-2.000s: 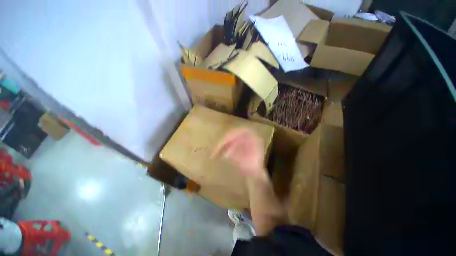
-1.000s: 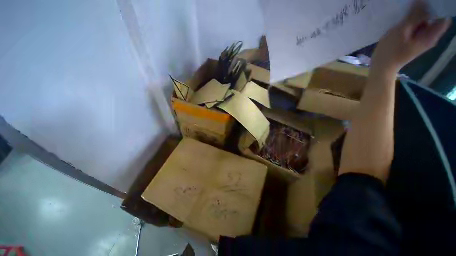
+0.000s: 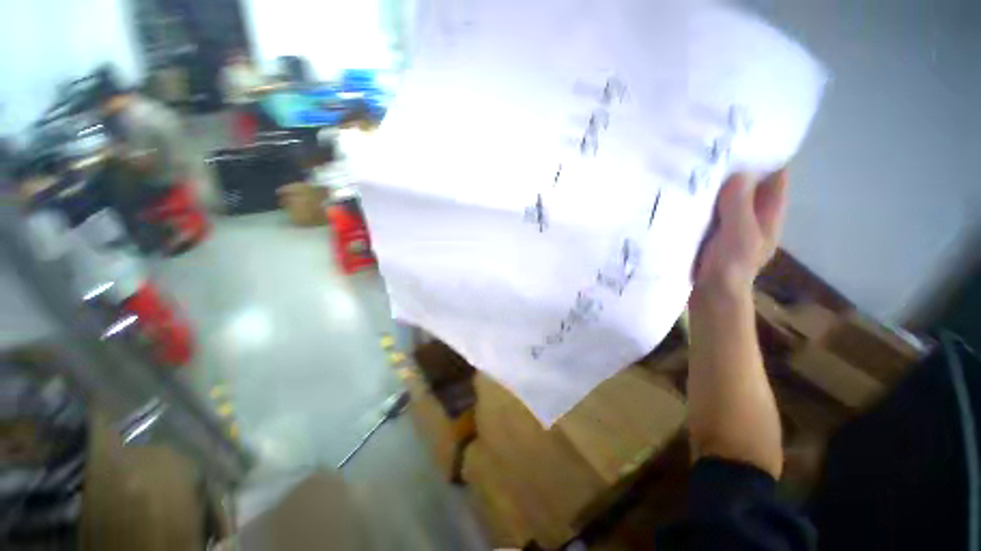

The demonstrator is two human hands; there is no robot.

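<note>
My right hand (image 3: 742,231) is raised right of centre, bare, below a dark sleeve. It grips the right edge of a large white paper sheet (image 3: 473,242) with handwritten dark marks. The sheet is slightly bent, hangs in front of me and hides much of the middle of the view. Some fingers are hidden at the sheet's edge. My left hand is not in view. A closed brown carton (image 3: 613,420) lies below the sheet, partly covered by it.
More brown cartons (image 3: 861,361) stand at the right beside a black surface (image 3: 904,463). A blurred grey metal post (image 3: 129,344) crosses the left. Beyond it are a person (image 3: 161,140), red stools (image 3: 161,323) and grey floor (image 3: 280,334) with yellow-black tape. A white wall is at the right.
My right hand was empty over the carton two seconds ago; it now holds the white sheet up. The view has swung left, showing more of the floor, with the cartons lower and further right.
</note>
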